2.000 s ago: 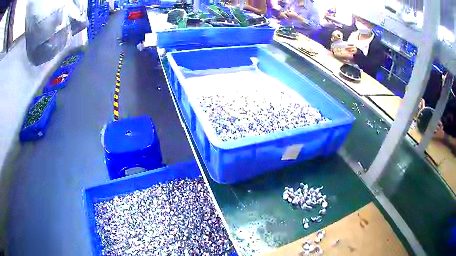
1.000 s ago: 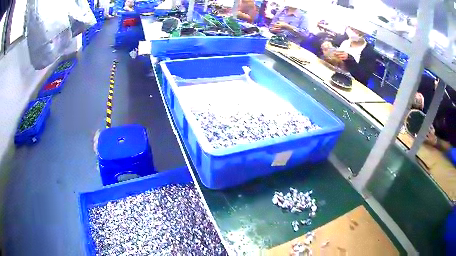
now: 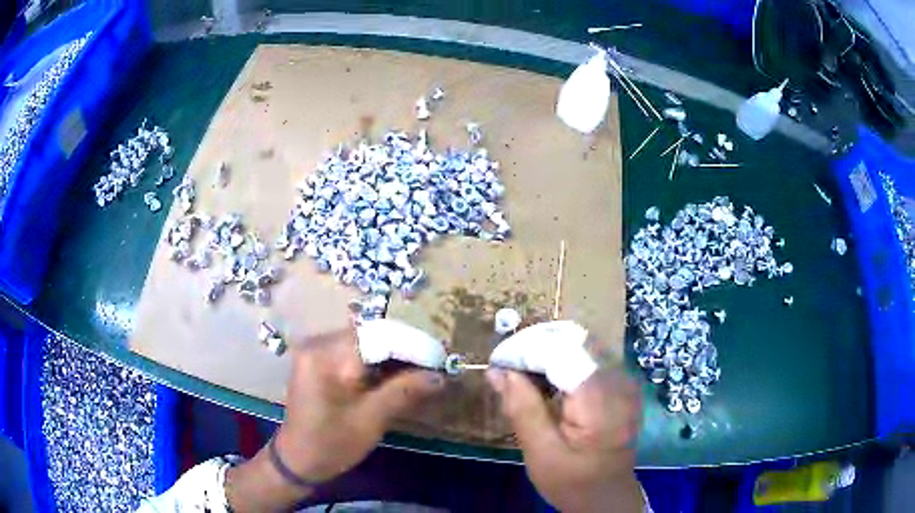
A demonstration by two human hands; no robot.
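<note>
My left hand (image 3: 351, 401), with a white finger cover, pinches a small silvery piece (image 3: 453, 363) near the front of the cardboard. My right hand (image 3: 567, 411), also with a white finger cover, holds a thin straw-coloured stick (image 3: 474, 367) whose tip meets the piece. The hands are close together but apart. A heap of silvery stemmed caps (image 3: 376, 205) lies on the cardboard sheet (image 3: 271, 110) beyond my hands. A small whitish round cap (image 3: 507, 320) stands by dark stains. Another thin stick (image 3: 560, 281) is upright-looking beside it.
Round silvery pieces (image 3: 692, 250) lie on the green bench (image 3: 793, 351) at right. Small clusters (image 3: 135, 165) lie at left. A larger white bottle (image 3: 584, 95), a smaller one (image 3: 760, 112) and loose sticks (image 3: 637, 88) are at the back right. Blue bins (image 3: 30, 240) flank the bench.
The view has swung from the aisle and large blue bin at left down to the cardboard in front of me. Both my hands are now in view, holding a piece and a stick.
</note>
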